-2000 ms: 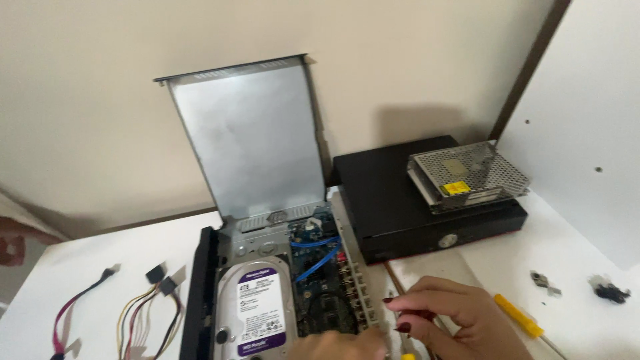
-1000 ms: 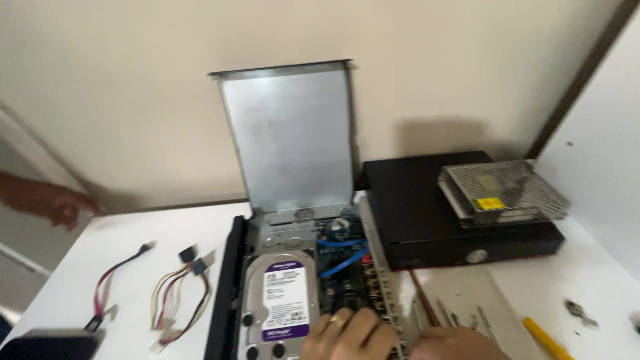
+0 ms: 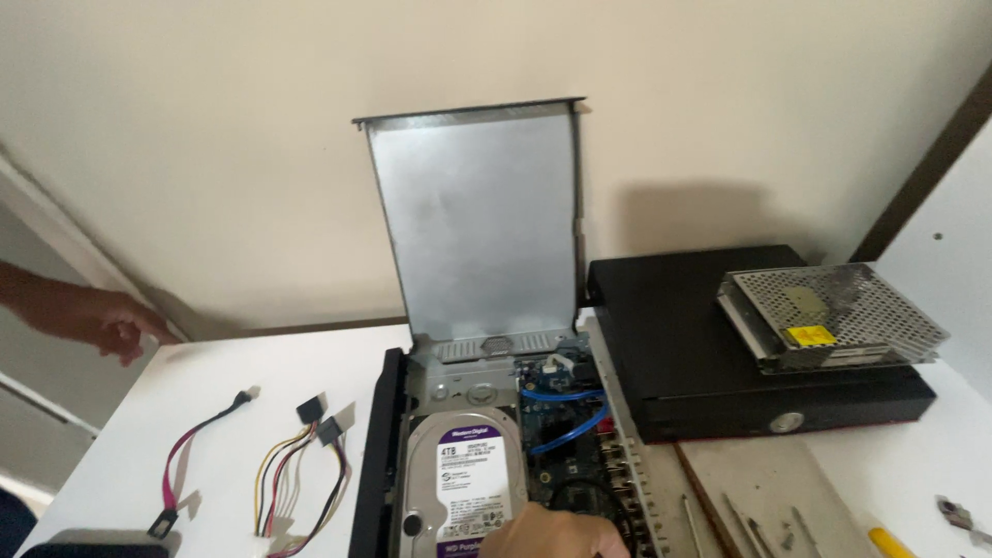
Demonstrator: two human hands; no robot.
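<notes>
Only the back of my left hand [image 3: 554, 535] shows, low in the frame, over the lower right edge of a Western Digital Purple hard drive [image 3: 465, 477]. Its fingers are mostly cut off, so any grip is hidden. The drive lies inside a recorder case with a black front panel [image 3: 380, 457]. Beside the drive is a circuit board [image 3: 554, 434] with two blue cables [image 3: 573, 430] and a row of metal connectors [image 3: 624, 473]. The case's metal cover [image 3: 480, 225] stands upright behind it. My right hand is out of view.
A perforated power supply [image 3: 837, 318] sits on a black box [image 3: 697, 364] at right. Thin tools [image 3: 744, 523] and a yellow handle [image 3: 891, 542] lie below it. At left are a red cable [image 3: 182, 457], a power splitter cable [image 3: 310, 473] and another person's hand [image 3: 116, 322].
My right hand, beside the recorder in both earlier frames, has gone out of view. My left hand stays at the drive's lower right. The other person's hand has come further in from the left since the oldest frame.
</notes>
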